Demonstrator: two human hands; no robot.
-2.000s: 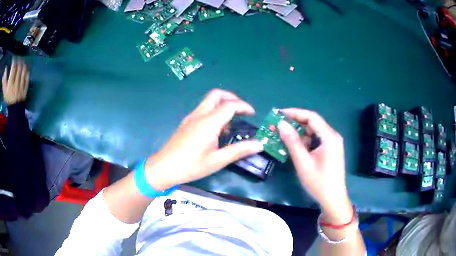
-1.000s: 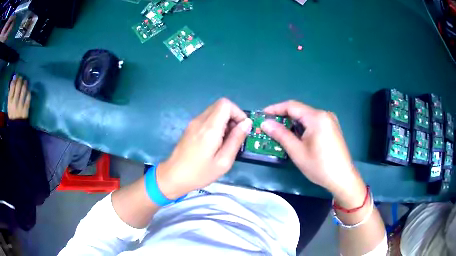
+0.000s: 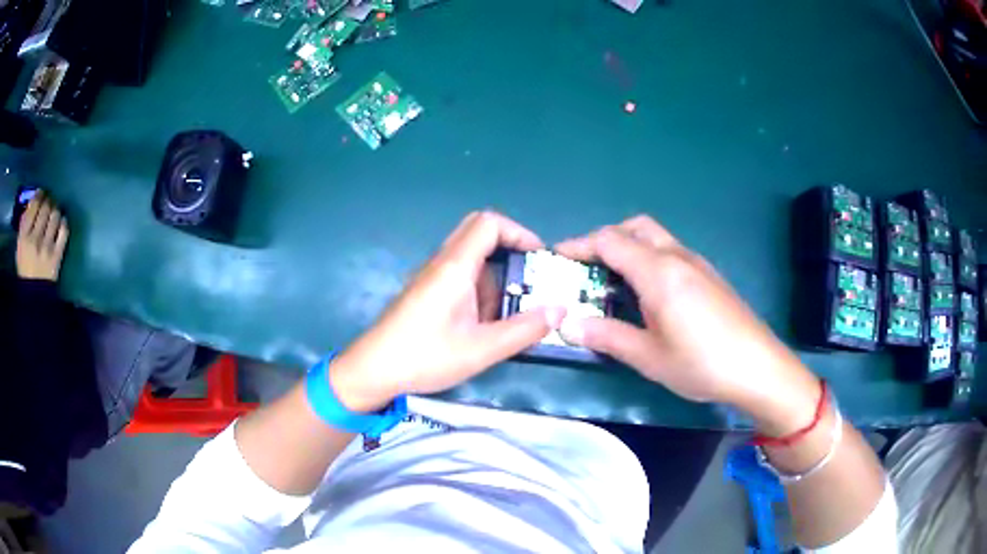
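Note:
My left hand point(image 3: 433, 314) and my right hand point(image 3: 682, 314) hold a black plastic housing point(image 3: 557, 352) between them near the mat's front edge. A circuit board point(image 3: 557, 284) lies on the housing's open side and looks white under glare. Both thumbs rest on the board's near part, close together. The fingers wrap the housing's left, right and far sides and hide parts of it. A black speaker half point(image 3: 199, 184) stands at the left with its round cone visible and a small white plug at its right edge.
Loose green circuit boards point(image 3: 378, 109) lie at the far side, left of centre. Black units with green boards point(image 3: 852, 265) stand in rows at the right. Another person's hand point(image 3: 41, 236) is at the left edge. Black parts point(image 3: 54, 89) are at the far left. A red speck point(image 3: 630, 107) lies on the mat.
The board has moved from between my fingers onto the housing, and both hands now grip the sides. Its surface now shows white glare. The speaker half has appeared at left since the earliest frame.

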